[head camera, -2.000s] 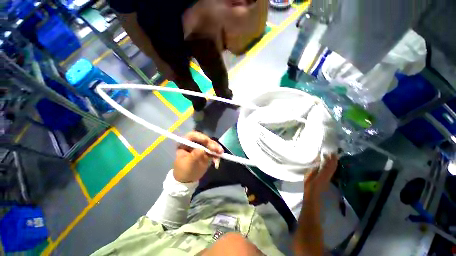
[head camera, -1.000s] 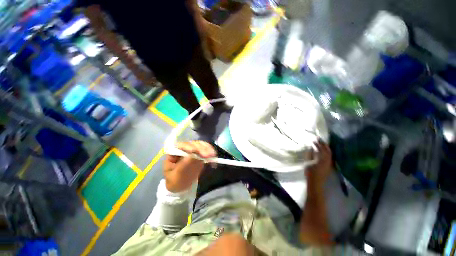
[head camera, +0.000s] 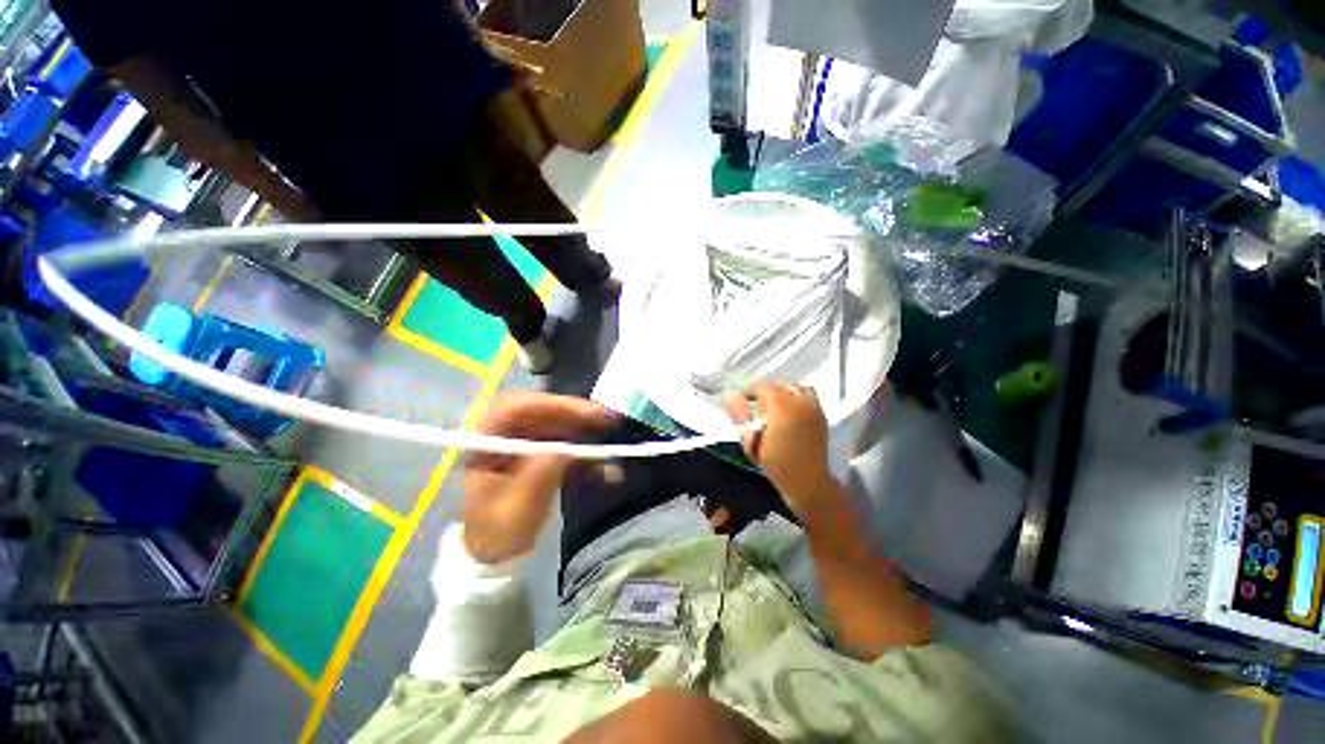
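Note:
White tubing (head camera: 363, 425) runs in a long open loop from my hands out to the far left and back to the coil. The coil of tubing (head camera: 778, 313) lies inside a round white tub (head camera: 876, 327) in front of me. My left hand (head camera: 520, 472), with a white wrist covering, is at the near strand; its fingers lie behind and above the tubing, and whether they grip is unclear. My right hand (head camera: 786, 441) pinches the strand's near part at the tub's near edge.
A clear plastic bag (head camera: 937, 262) lies beyond the tub. A green roll (head camera: 1026, 381) and a machine with keypad (head camera: 1267, 560) are at right. A person in dark clothes (head camera: 334, 116) stands at upper left near a cardboard box (head camera: 581, 73). A blue stool (head camera: 240, 371) is at left.
The loop shrank, then opened wide again to the far left. My right hand has moved from the tub's right side to its near edge, closer to my left hand. The view has shifted.

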